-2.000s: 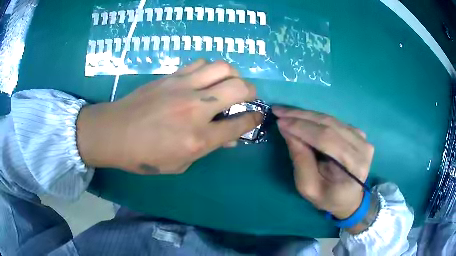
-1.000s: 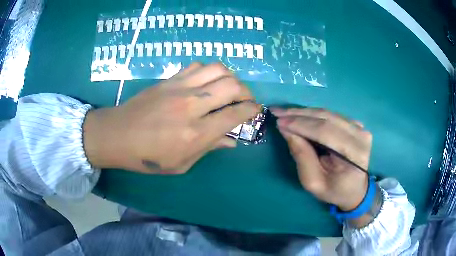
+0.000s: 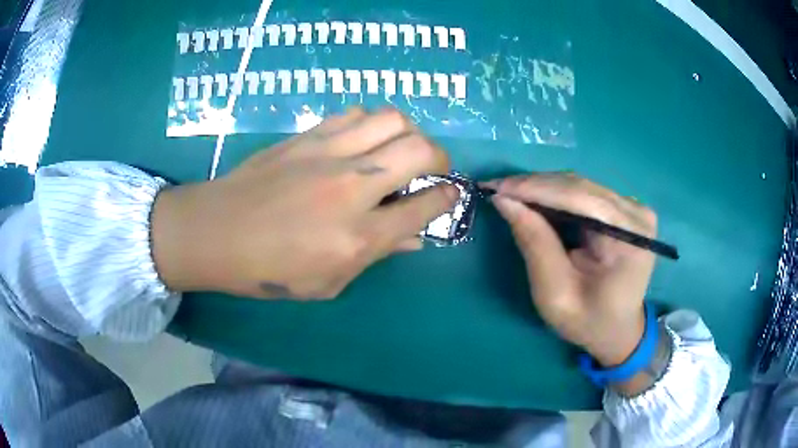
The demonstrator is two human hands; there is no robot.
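Note:
A small watch body [image 3: 448, 219] with a dark edge and silver-white inside lies on the green mat in the middle. My left hand [image 3: 306, 210] holds it from the left, with a fingertip over its upper part; the fingers hide its left side. My right hand [image 3: 582, 254] holds black tweezers [image 3: 612, 231], their point at the right edge of the watch body. The tip is too small to tell whether it touches. A clear release liner [image 3: 525, 127] with two rows of small white adhesive pieces [image 3: 332, 82] lies above my hands.
The green mat [image 3: 420, 341] has a white line [image 3: 219, 156] running under the liner at the left. A blue band [image 3: 623, 357] is around my right wrist. Small white specks lie on the mat at the right. Dark shiny material [image 3: 779, 297] shows at the right rim.
The tweezers in my right hand have turned, so that their back end now sticks out past the hand to the right. My left fingers have shifted slightly on the watch body.

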